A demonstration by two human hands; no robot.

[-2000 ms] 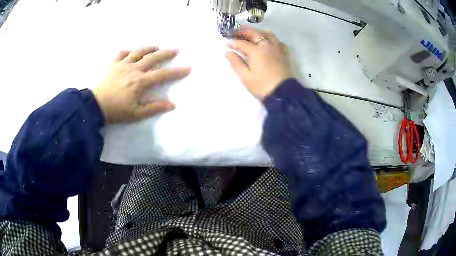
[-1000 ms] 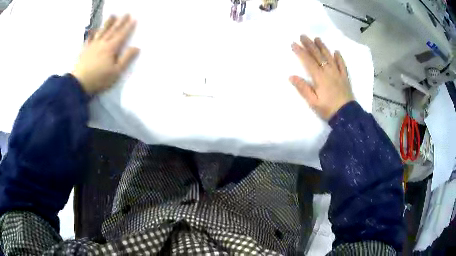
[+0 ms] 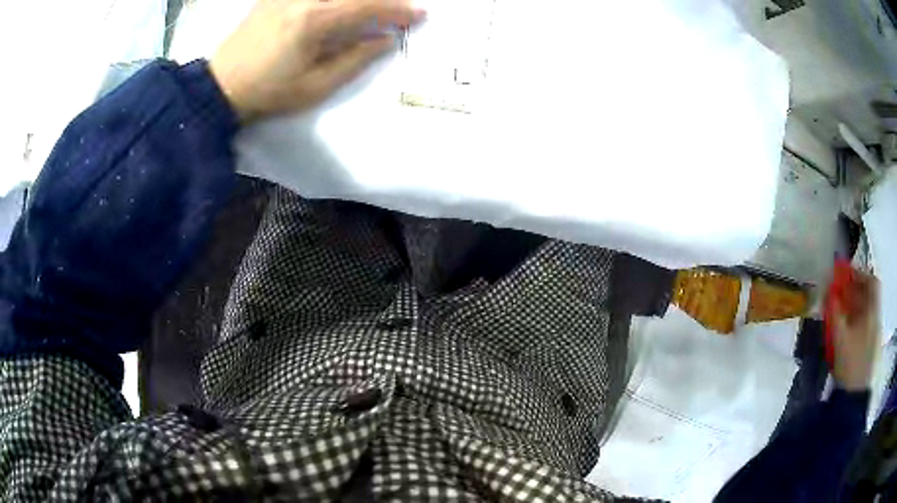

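Observation:
A large white fabric panel (image 3: 590, 147) lies on the machine bed, overexposed, with its front edge along the table edge. Thin lines form part of a narrow rectangle near its upper middle. My left hand (image 3: 310, 54) rests on the panel at upper left, its fingertips by these lines. It grips nothing that I can see. My right hand (image 3: 856, 334) is at the far right, blurred, closed around the red-handled scissors (image 3: 839, 300). The blades are too blurred to make out.
The off-white machine bed (image 3: 811, 206) shows right of the panel. An orange-gold patterned strip (image 3: 710, 300) lies below the table edge at right. More white pieces (image 3: 679, 393) are below it and at upper left. A checked apron (image 3: 393, 363) covers my lap.
My right hand has left the panel and moved right and down, taking hold of the red scissors. My left hand has moved right to the stitched lines. The view has shifted down; the presser foot is out of view.

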